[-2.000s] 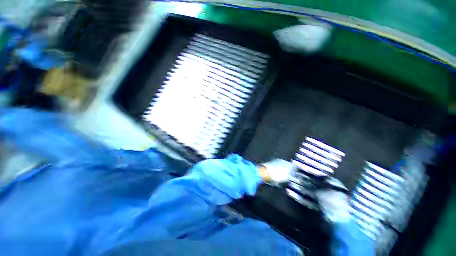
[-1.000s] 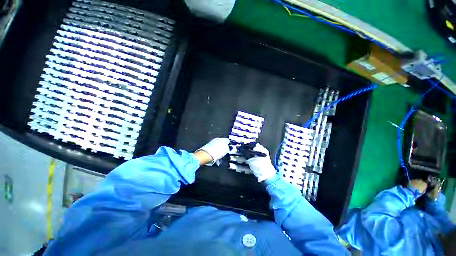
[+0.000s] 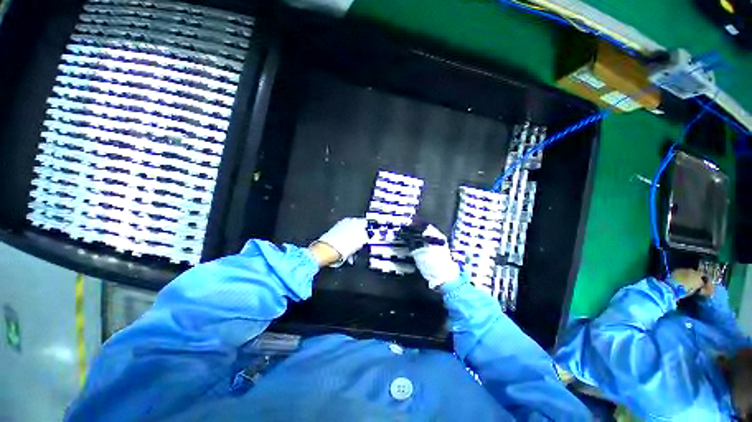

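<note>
My left hand [image 3: 345,239], in a white glove with bare wrist showing, has its fingertips on the left end of a silvery notched bar [image 3: 385,234] at the lower part of a short column of bars [image 3: 396,196]. My right hand [image 3: 435,257], also white-gloved, is closed around a small dark tool [image 3: 411,235] at the bar's right end. The tool's shape is hard to tell against the black tray [image 3: 330,124]. More bars [image 3: 478,222] lie in a column just right of my right hand. One or more bars lie below my hands.
A left black tray [image 3: 262,107] holds long rows of bars [image 3: 140,124]. Upright bars [image 3: 518,222] line the tray's right side. A blue line [image 3: 561,140] crosses to a small brown carton [image 3: 614,78]. A neighbouring worker's hands [image 3: 689,282] are below a dark shiny-rimmed tray [image 3: 697,202].
The view has swung and steadied, then shifted slightly, so trays and parts sit a little further left and up. Both hands stay together at the short column, the right still with the dark tool.
</note>
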